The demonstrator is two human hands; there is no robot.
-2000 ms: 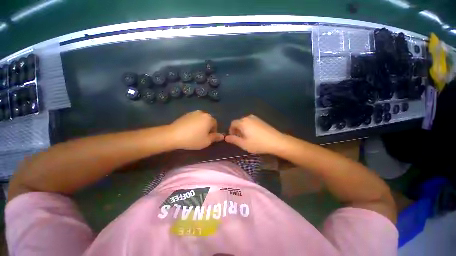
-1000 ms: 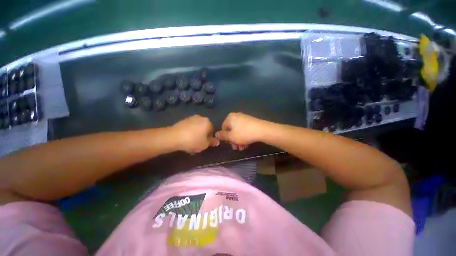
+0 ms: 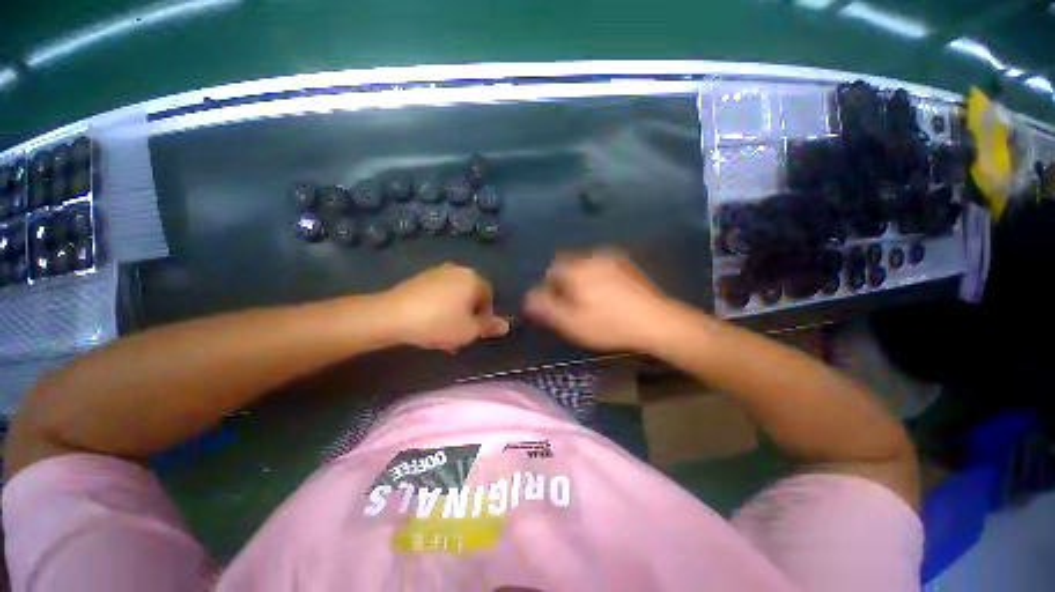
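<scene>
My left hand (image 3: 449, 308) is low over the black mat (image 3: 625, 150), fingers curled with thumb and index together; whether a part is between them cannot be told. My right hand (image 3: 592, 298) is just right of it, blurred, fingers curled, with a small gap between the hands. Dark round units (image 3: 430, 220) stand in two rows left of centre on the mat, one at the left end with a bright glint. A single dark round piece (image 3: 592, 194) lies faintly visible beyond my right hand.
A clear blister tray (image 3: 743, 112) on the right bears a heap of black parts (image 3: 810, 208). A filled tray (image 3: 46, 208) of dark round units is at the far left, over ribbed plastic sheets (image 3: 130, 197). A yellow item (image 3: 989, 150) lies beyond the right tray. A pale metal edge (image 3: 463, 87) bounds the bench.
My right hand has moved slightly right, apart from my left. A dark round piece now shows on the mat beyond it. The view has shifted slightly.
</scene>
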